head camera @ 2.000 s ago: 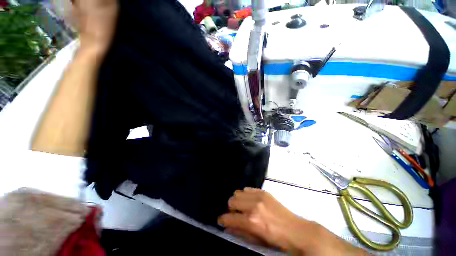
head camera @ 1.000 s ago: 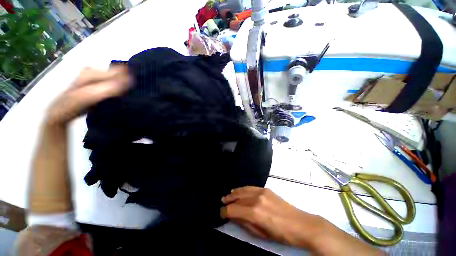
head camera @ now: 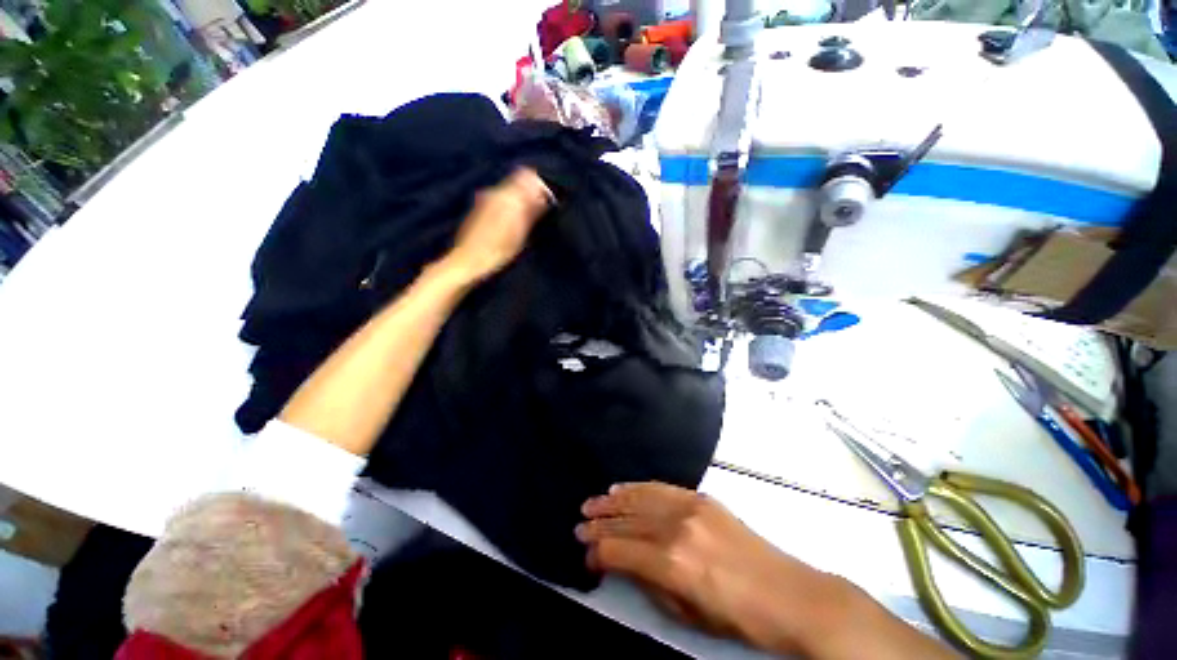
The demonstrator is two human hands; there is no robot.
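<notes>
A black garment (head camera: 387, 194) lies bunched on the white table, left of and up to the needle area of the sewing machine (head camera: 929, 129). My left hand (head camera: 501, 226) is on the upper middle of the garment, slightly blurred, its fingertips among the folds; whether it grips cloth cannot be told. My right hand (head camera: 658, 548) rests at the garment's lower right edge near the table's front, fingertips on the cloth, fingers curled. The presser foot (head camera: 716, 348) is partly hidden beside the cloth and the tension dial (head camera: 772, 351).
Gold-handled scissors (head camera: 994, 548) lie right of my right hand. Blue and orange tools (head camera: 1078, 438) lie at the far right. Thread spools (head camera: 645, 49) stand behind the machine. Plants (head camera: 90, 90) are at the upper left. Dark fabric (head camera: 452, 600) is below the table edge.
My left hand has moved right from the garment's left side onto its upper middle. The raised cloth has come down and spread on the table. My right hand has stayed at the lower edge.
</notes>
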